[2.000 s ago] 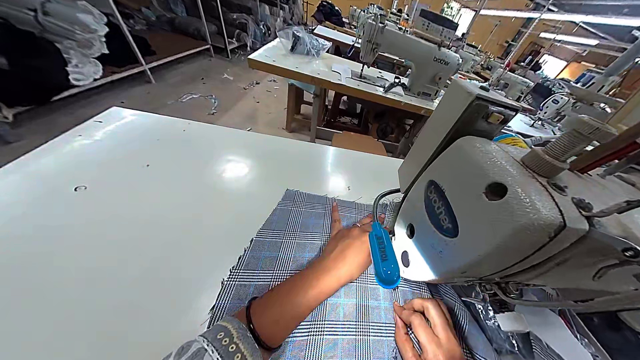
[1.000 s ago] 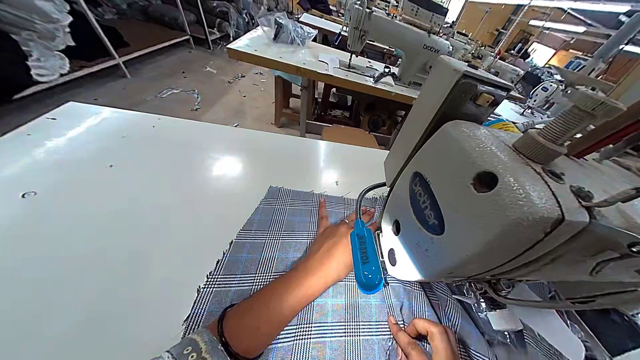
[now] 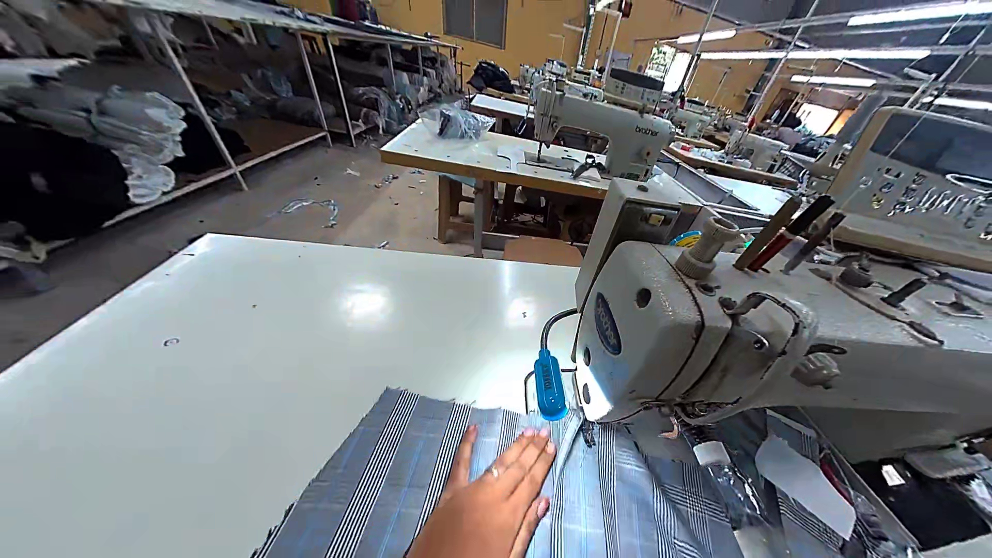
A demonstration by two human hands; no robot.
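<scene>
My left hand (image 3: 496,488) lies palm down on a grey plaid fabric (image 3: 372,480), its fingers spread and a ring on one of them. The fingertips rest just left of the presser foot (image 3: 589,434) of a Brother sewing machine (image 3: 659,333). Under the foot the cloth has a folded or seamed strip running toward the needle area. A small blue lamp (image 3: 550,387) on a bent stalk hangs over the cloth's far edge, lighting it. My right hand is out of view. The needle is hidden by the machine head.
The white tabletop (image 3: 256,364) extends to the left. Right of the foot lie a clear plastic bottle (image 3: 732,484) and a pale cut piece (image 3: 806,480). Ahead stands another machine (image 3: 604,124) on its table, with a plastic bag (image 3: 457,122). Shelves of fabric rolls (image 3: 116,116) line the left.
The view has tilted up and shifted strongly. My right hand, at the cloth near the foot in both earlier frames, has left the view. My left hand remains flat on the fabric.
</scene>
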